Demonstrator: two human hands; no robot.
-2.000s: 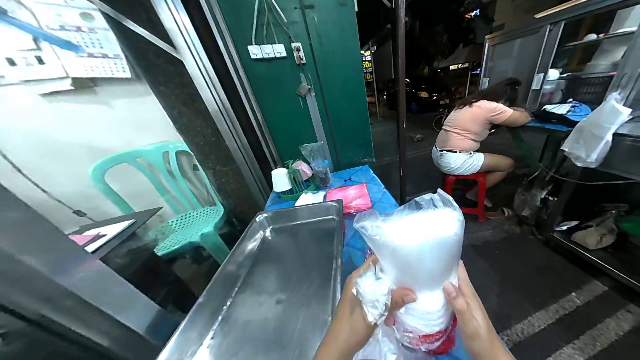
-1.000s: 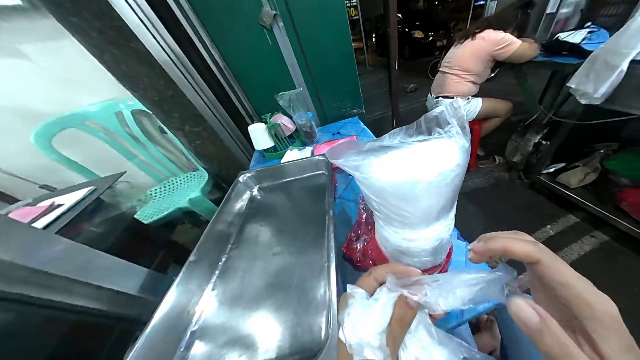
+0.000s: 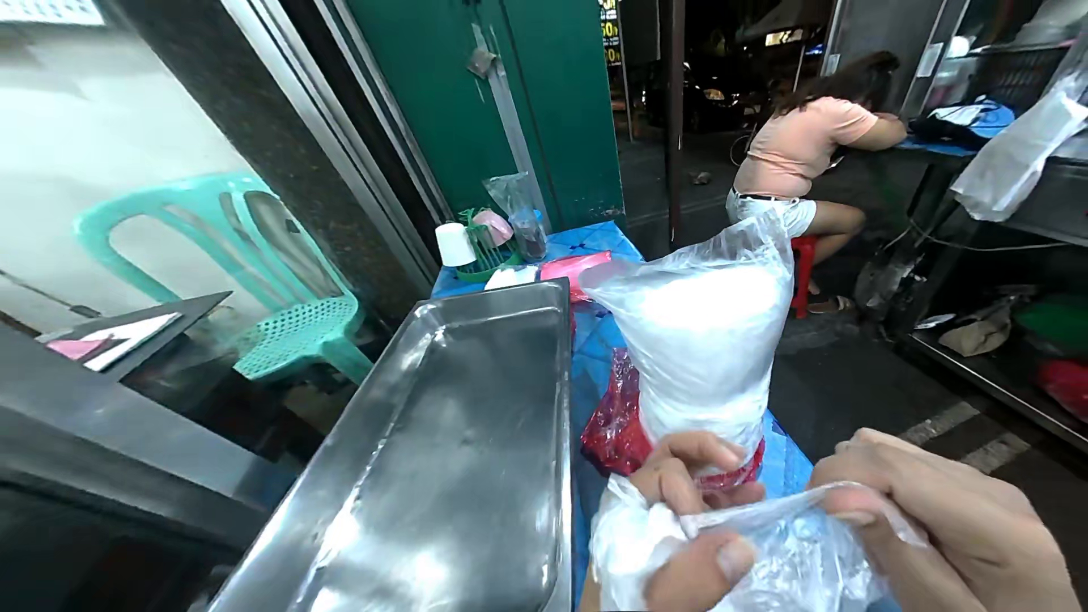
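Note:
A clear plastic bag filled with something white (image 3: pixel 710 340) stands on the blue-covered table, with a red plastic bag (image 3: pixel 616 425) beside and beneath it. Nearer to me, my left hand (image 3: pixel 693 518) grips a crumpled thin plastic bag (image 3: pixel 799 552) at its left part. My right hand (image 3: pixel 943 518) pinches the same thin plastic at the right, so it stretches between both hands. The lower part of this plastic is cut off by the view's bottom edge.
An empty metal tray (image 3: pixel 459 442) lies left of the filled bag. Behind it are a pink packet (image 3: pixel 576 269), a white cup (image 3: pixel 455 245) and a green basket (image 3: pixel 489 270). A green plastic chair (image 3: pixel 297 327) stands left. A person (image 3: pixel 799 153) sits at the back right.
Two seconds ago both hands were around the filled bag; now it stands free of their grip. The hands have come nearer and hold the thin plastic. My right hand has closed on it since one second ago.

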